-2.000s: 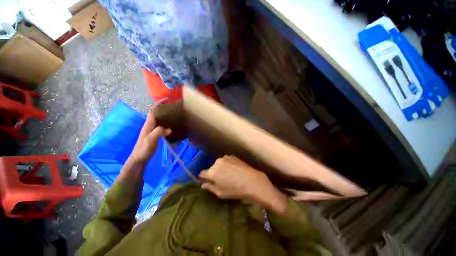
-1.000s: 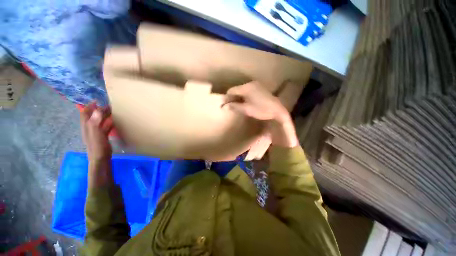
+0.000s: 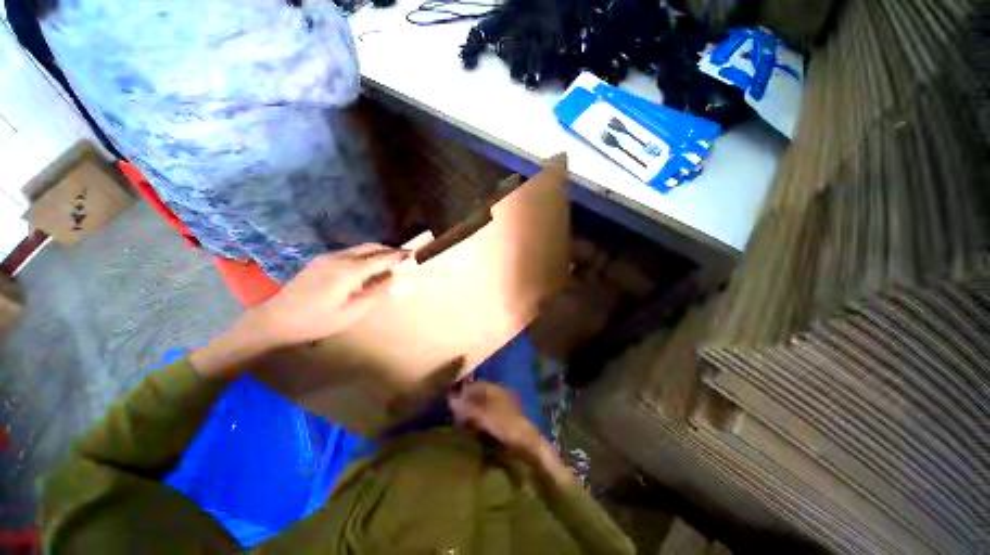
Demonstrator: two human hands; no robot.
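A brown cardboard carton blank point(image 3: 478, 293) is held tilted over my lap, with slots along its upper edge and another near its lower edge. My left hand point(image 3: 331, 293) lies over its upper left part, fingers stretched across the board near the upper slot. My right hand point(image 3: 489, 412) is at its lower edge with fingers bent against the board; the fingertips are blurred and partly hidden by it.
A white table point(image 3: 716, 206) holds blue-white retail box blanks point(image 3: 635, 136) and a pile of black cables point(image 3: 597, 43). Tall stacks of flat cartons point(image 3: 868, 390) stand at right. A blue crate point(image 3: 244, 461) is at lower left. A person in patterned clothing point(image 3: 228, 119) sits at upper left.
The board has turned and tilted. My left hand has moved from its left edge onto its upper face. My right hand has moved from its middle down to the lower edge.
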